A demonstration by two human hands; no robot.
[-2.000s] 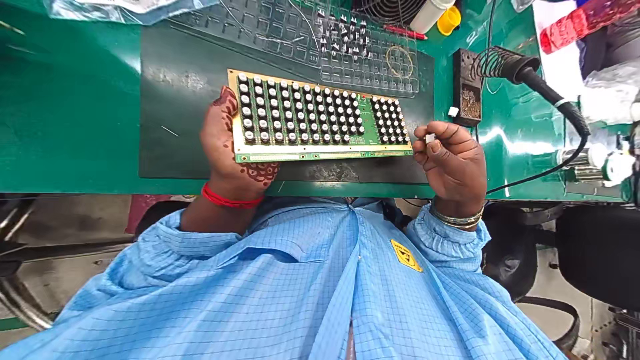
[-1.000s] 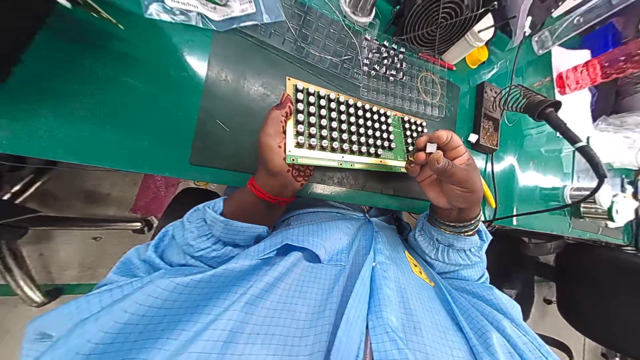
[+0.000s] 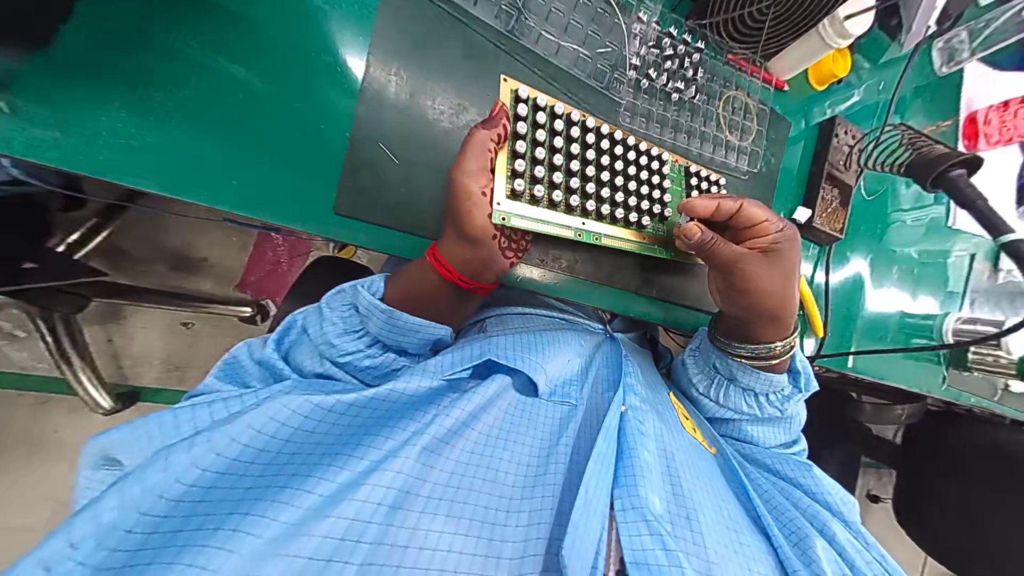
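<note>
A green circuit board [image 3: 592, 228] with rows of black parts topped by white round caps is tilted above the dark mat [image 3: 400, 144]. Its left short edge is gripped by my left hand [image 3: 474, 192], thumb along the rim. My right hand [image 3: 740, 252] is over the board's right end, thumb and forefinger pinching a small pale piece [image 3: 685, 219], mostly hidden by the fingertips. Beyond the board lies a clear plastic tray [image 3: 560, 48] with square pockets; several small black-and-white components [image 3: 668, 60] sit on it, along with a thin yellowish ring [image 3: 737, 117].
At the right stand a soldering iron holder with a coiled spring [image 3: 888, 152] and a box of metal shavings [image 3: 832, 192]. A black cable [image 3: 904, 350] crosses the green table. A fan [image 3: 756, 20], white bottle [image 3: 824, 36], yellow cap [image 3: 830, 69] and red pen [image 3: 756, 72] are at the back.
My right hand, beside the board's right end with a small white piece in its fingertips earlier, is now over that end. The view has shifted. My left hand keeps its hold.
</note>
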